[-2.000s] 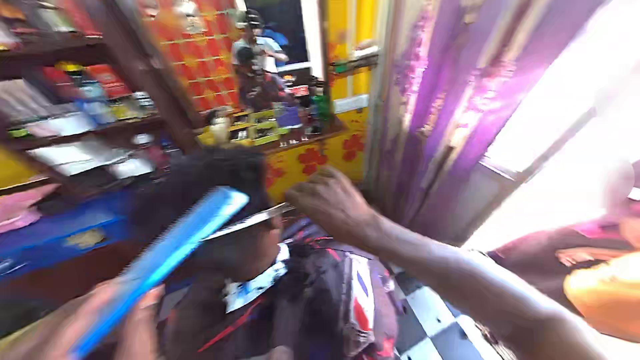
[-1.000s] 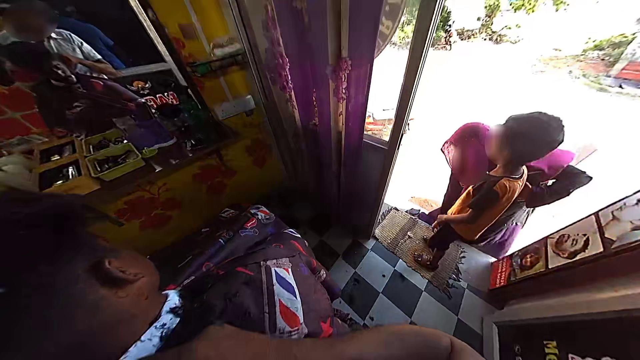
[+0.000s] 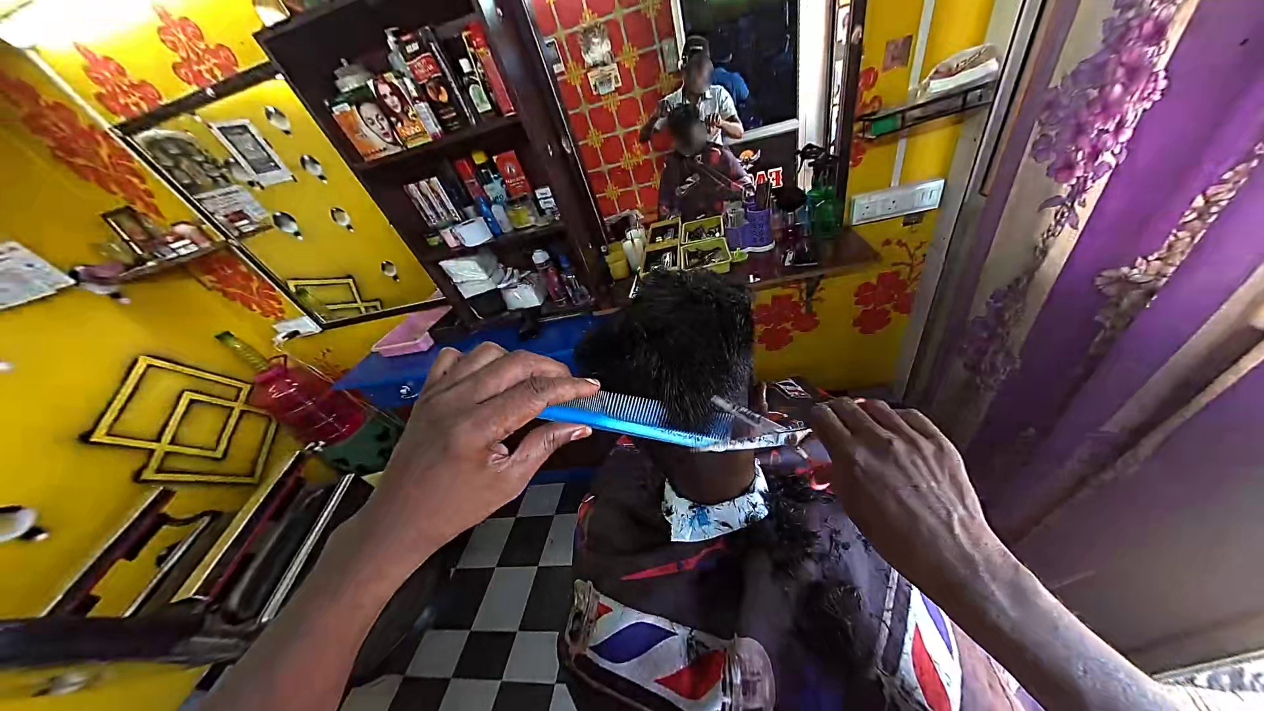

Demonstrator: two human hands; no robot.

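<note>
My left hand (image 3: pixel 484 434) grips the end of a blue comb (image 3: pixel 627 422), whose teeth lie against the dark hair (image 3: pixel 681 341) low on the back of a seated person's head. My right hand (image 3: pixel 894 464) holds haircutting scissors (image 3: pixel 755 437), their blades parted, one along the comb's far end and one over the hair. A white and blue neck strip (image 3: pixel 716 512) circles the person's neck. A dark barber cape (image 3: pixel 681 592) with red, white and blue patches covers the shoulders, and cut hair lies on it.
Ahead stands a counter (image 3: pixel 829 259) with green trays (image 3: pixel 706 255) and a purple basket (image 3: pixel 755 229) under a mirror (image 3: pixel 632 118). Shelves of bottles and boxes (image 3: pixel 474 128) are at the upper left. A purple curtain (image 3: pixel 1116 237) hangs at right; a blue drawer unit (image 3: pixel 380 380) stands left.
The view has swung left from the doorway onto the head. The comb, held away from the hair two seconds ago, now lies against it at the nape, with the scissors beside it.
</note>
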